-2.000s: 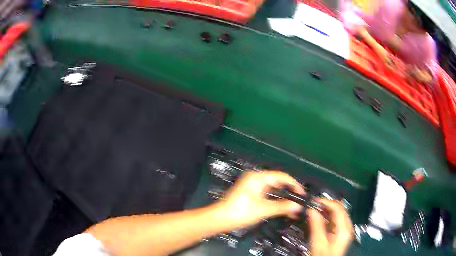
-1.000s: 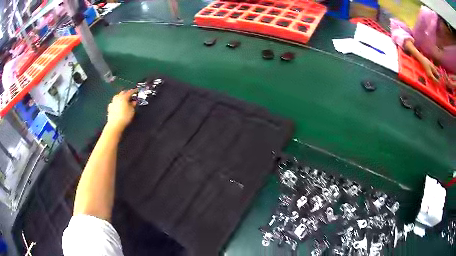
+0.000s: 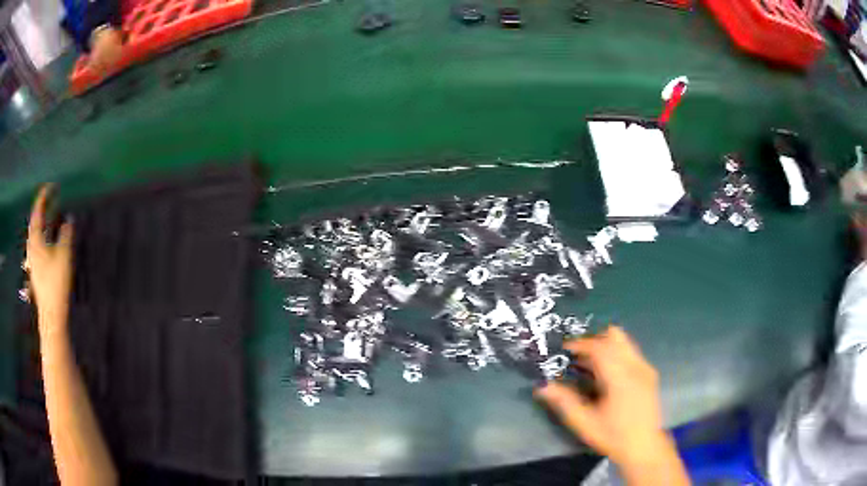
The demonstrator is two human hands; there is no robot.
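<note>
A large loose pile of silver-looped spring clips (image 3: 428,271) lies on the dark-green bench in front of me. My right hand (image 3: 608,389) is at the pile's lower right edge, thumb and fingers around a clip there; whether it grips the clip is unclear. The black foam pad (image 3: 171,332) lies flat at left. My left hand (image 3: 48,252) is over the pad's far left side, blurred, with fingers spread; a small glint shows beside it, and I cannot tell if it holds anything.
A white paper stack (image 3: 632,171) lies right of the pile, with a red marker (image 3: 673,100) behind it. Grouped small parts (image 3: 732,199) and a small black tray (image 3: 781,152) are farther right. Red trays (image 3: 770,28) and dark parts line the far side. Another person's sleeve (image 3: 851,313) is at right.
The view has swung right, showing more of the bench's right side. My right hand has come into view at the pile. My left hand remains by the pad's left side.
</note>
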